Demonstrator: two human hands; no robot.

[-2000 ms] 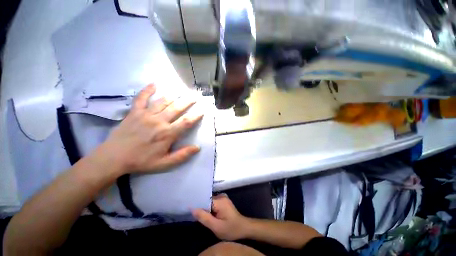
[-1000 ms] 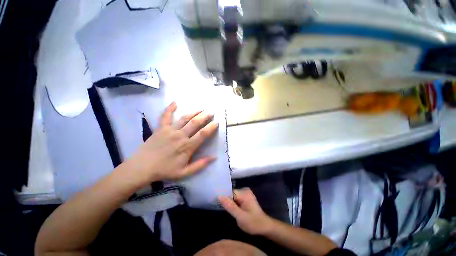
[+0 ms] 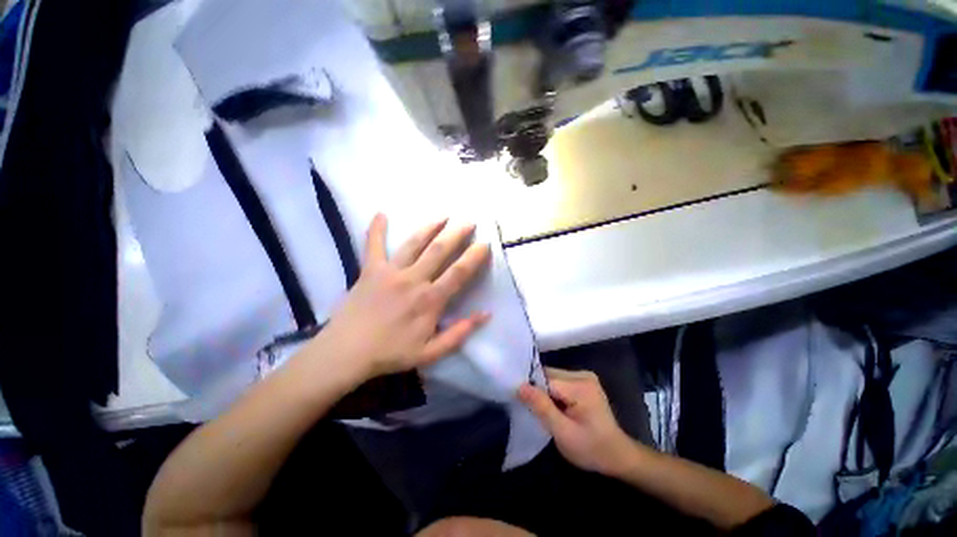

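Note:
A garment panel (image 3: 220, 252), pale side up with black strips, lies on the machine table and runs under the head of the sewing machine (image 3: 672, 52). My left hand (image 3: 415, 299) lies flat on the panel with fingers spread, below the presser foot (image 3: 477, 155). My right hand (image 3: 572, 414) pinches the panel's right edge at the table's front edge, thumb on top. The panel's lower corner hangs over the table edge. The needle is lost in glare. Black loop handles of scissors (image 3: 677, 100) show under the machine arm.
An orange fuzzy bundle (image 3: 839, 168) lies on the right of the bed, beside coloured rings (image 3: 942, 147). A long black pile of cut pieces (image 3: 58, 210) lies at the left table edge. Black and white pieces (image 3: 777, 409) hang at the lower right.
The view has shifted, so machine and table appear higher. The panel's lower edge has folded down over the table edge. Both hands keep their places on the panel.

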